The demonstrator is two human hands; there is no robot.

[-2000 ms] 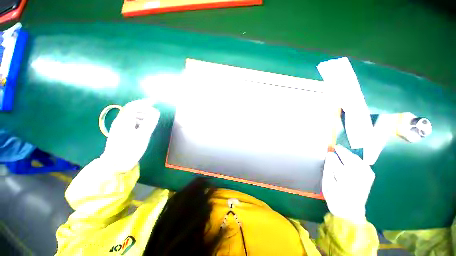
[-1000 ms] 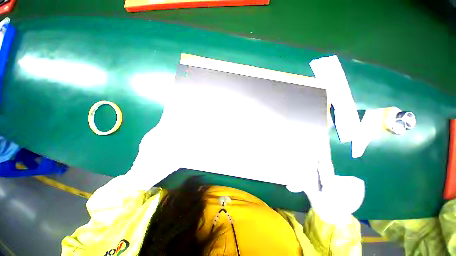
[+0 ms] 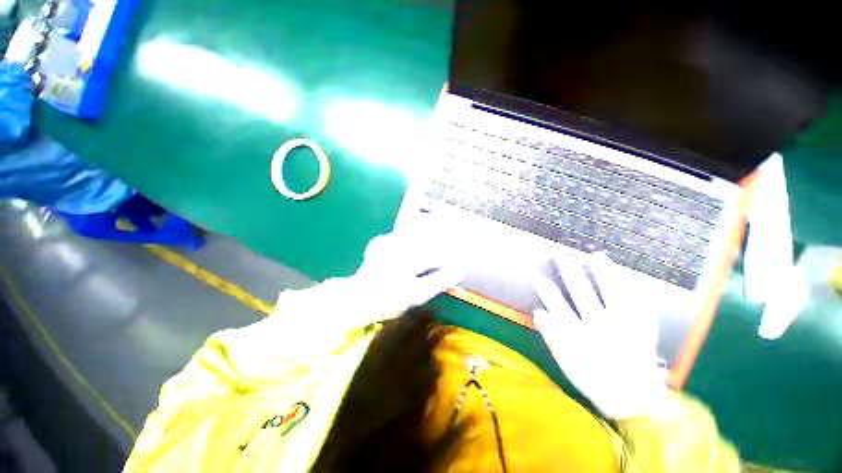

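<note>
The laptop (image 3: 572, 199) lies open on the orange tray (image 3: 706, 319), its keyboard towards me and its glossy black display at the back, cut off by the top edge. My left hand (image 3: 406, 268), in a white glove, rests at the left part of the palm rest and looks washed out by glare. My right hand (image 3: 600, 337), also in a white glove, lies on the palm rest near the touchpad with its fingers apart, holding nothing.
A yellow tape roll (image 3: 300, 169) lies left of the laptop on the green bench (image 3: 222, 139). A blue parts bin (image 3: 92, 60) and a blue sleeve (image 3: 55, 175) are at the upper left. A white strip (image 3: 768, 240) lies right of the laptop.
The closed laptop is now open, with keyboard and display showing. Both hands have moved onto the palm rest. The view has shifted and tilted.
</note>
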